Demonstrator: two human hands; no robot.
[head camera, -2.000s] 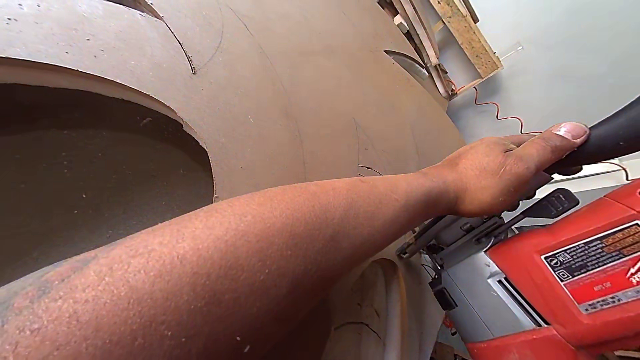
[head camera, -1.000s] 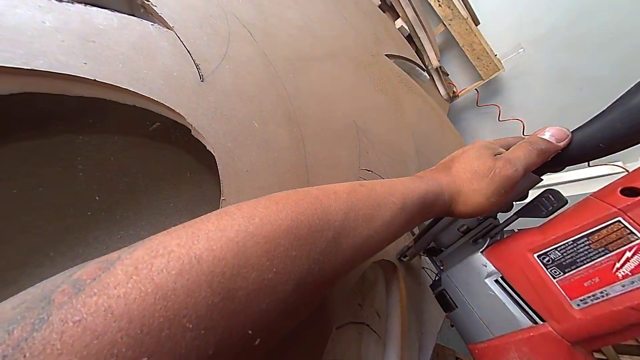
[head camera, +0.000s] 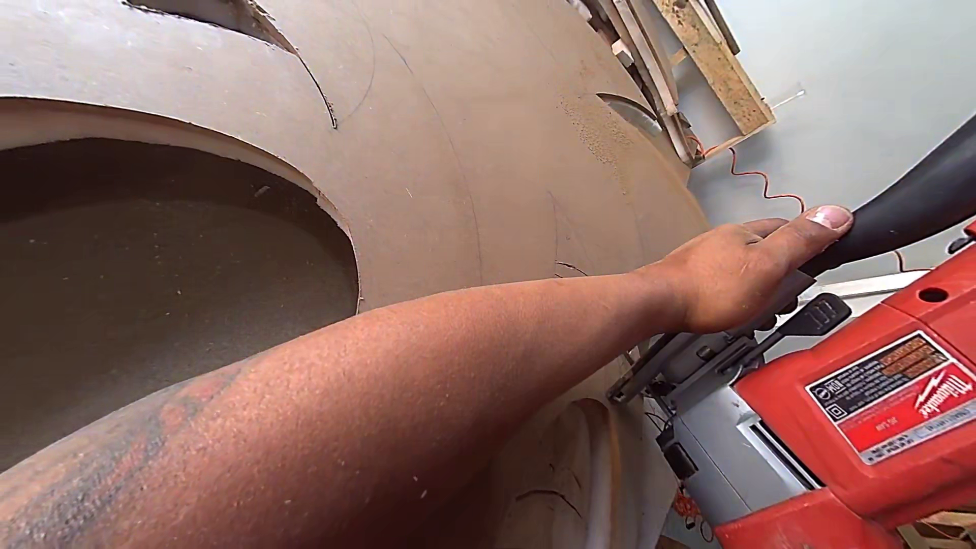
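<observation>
My left hand (head camera: 743, 271) reaches across from the lower left and grips the end of a black hose (head camera: 907, 202), thumb on top. Just below the hand is a red and grey Milwaukee jigsaw (head camera: 877, 412), tilted, with its metal shoe (head camera: 679, 358) near the edge of a large brown board (head camera: 488, 152). The blade and its contact with the board are hidden. Curved pencil lines and short dark cuts mark the board, and a large rounded opening (head camera: 168, 274) lies left of my forearm. My right hand is out of view.
Wood strips (head camera: 644, 61) and a chipboard piece (head camera: 717, 65) stand beyond the board's far edge, by a pale wall (head camera: 862, 46). A thin orange cord (head camera: 762, 183) hangs there. A smaller cutout (head camera: 221, 19) is at the upper left. Sawdust (head camera: 602, 137) lies on the board.
</observation>
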